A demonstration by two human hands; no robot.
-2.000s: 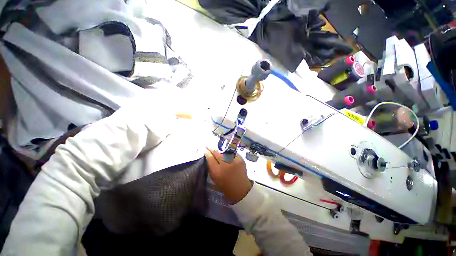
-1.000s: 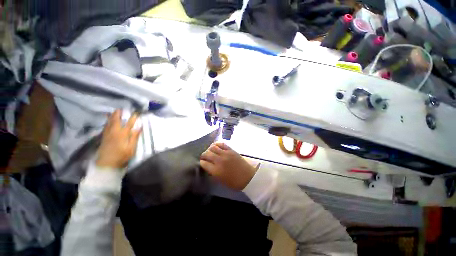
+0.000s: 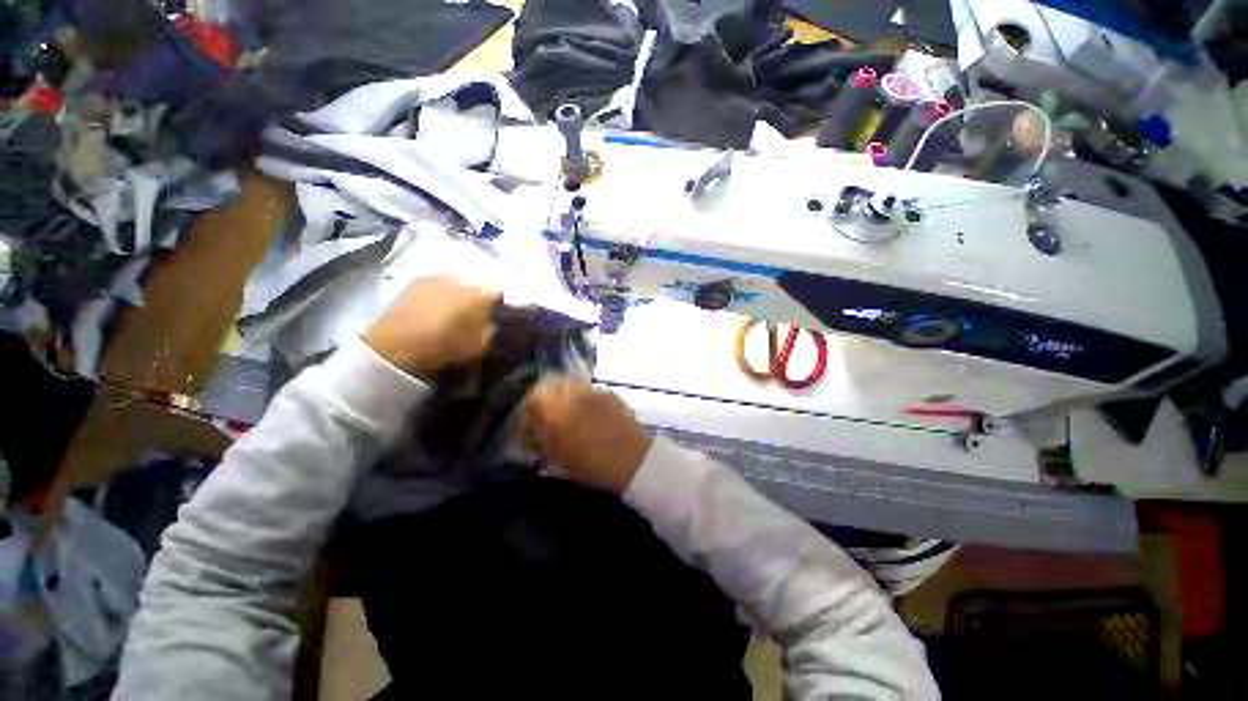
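The garment, pale on its wrong side with dark bands [image 3: 356, 267], is bunched left of the needle, and a dark part of it hangs at the table's front edge. My left hand [image 3: 435, 326] grips the garment at the top of the dark part. My right hand [image 3: 586, 427] holds the dark cloth lower and to the right; its fingertips are blurred. The presser foot [image 3: 611, 312] is just right of the cloth, under the left end of the white sewing machine [image 3: 725, 212]. I cannot tell whether cloth lies under the foot.
Scissors with yellow-orange and red loops [image 3: 802, 356] lie in front of the machine head. A thin red tool [image 3: 944, 412] lies near the base. Thread cones [image 3: 851, 110] and dark cloth [image 3: 725, 75] are behind. Offcuts [image 3: 130, 192] are heaped at left. A grey ruler-marked edge [image 3: 876, 479] runs along the front.
My left hand has moved right and grips the dark cloth. My right hand has come down and slightly left, away from the needle. The dark cloth is gathered up, and the view has shifted.
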